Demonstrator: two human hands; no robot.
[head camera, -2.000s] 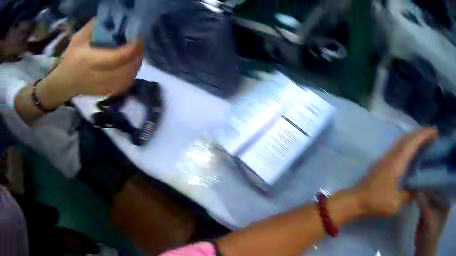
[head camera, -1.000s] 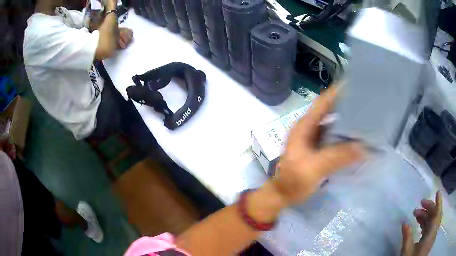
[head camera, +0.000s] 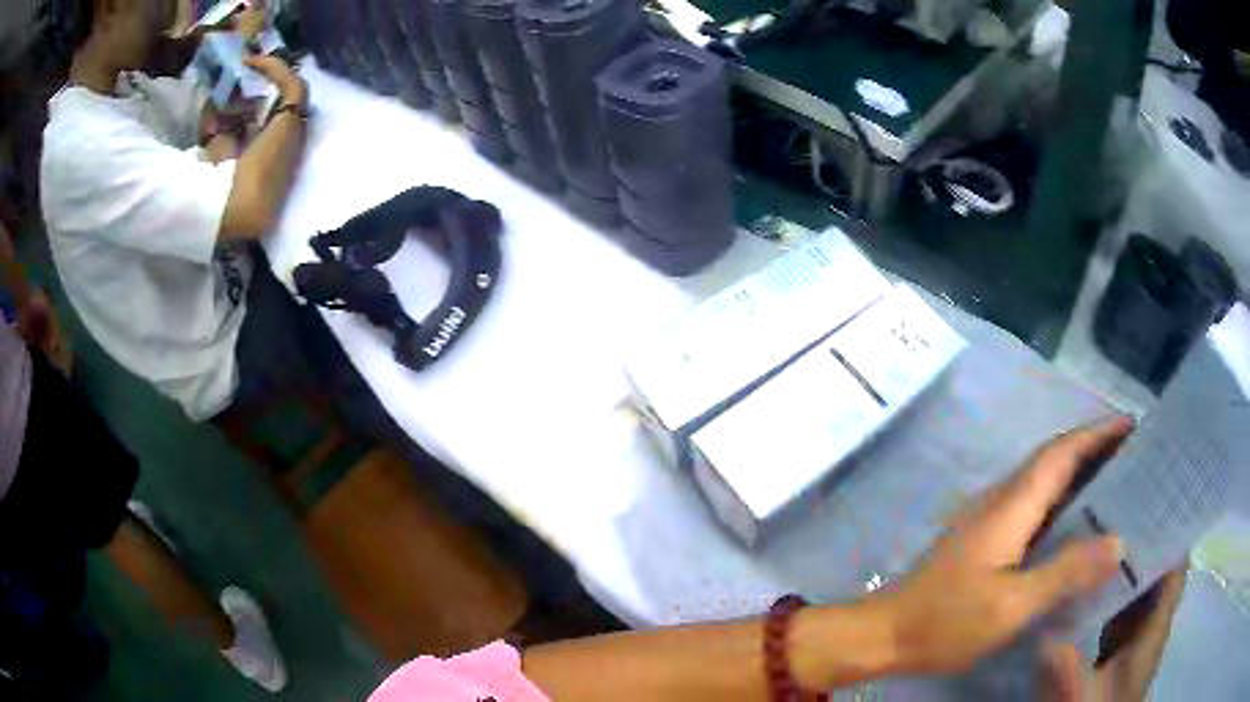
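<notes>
My left hand (head camera: 1008, 583), bare with a dark red bracelet, grips a printed white retail box (head camera: 1165, 473) at the lower right. The box is tilted, with fine text and a small dark mark on its face. My right hand (head camera: 1145, 645) is partly visible at the same box's lower edge, its fingers against it; the rest is hidden or blurred. Two more retail boxes lie side by side on the bench: one farther back (head camera: 754, 336) and one nearer (head camera: 829, 412), with a dark line on its top.
A black padded loop (head camera: 452, 274) lies on the white bench (head camera: 548, 412). Columns of stacked dark grey inserts (head camera: 668, 158) stand along its back edge, with more dark inserts (head camera: 1158, 309) at right. A person in a white shirt (head camera: 137, 233) works at upper left. A brown seat (head camera: 411, 549) stands below.
The box carried in my left hand over the bench is no longer raised there. Two boxes now lie together, and my left hand has moved right and down onto a box, meeting my right hand.
</notes>
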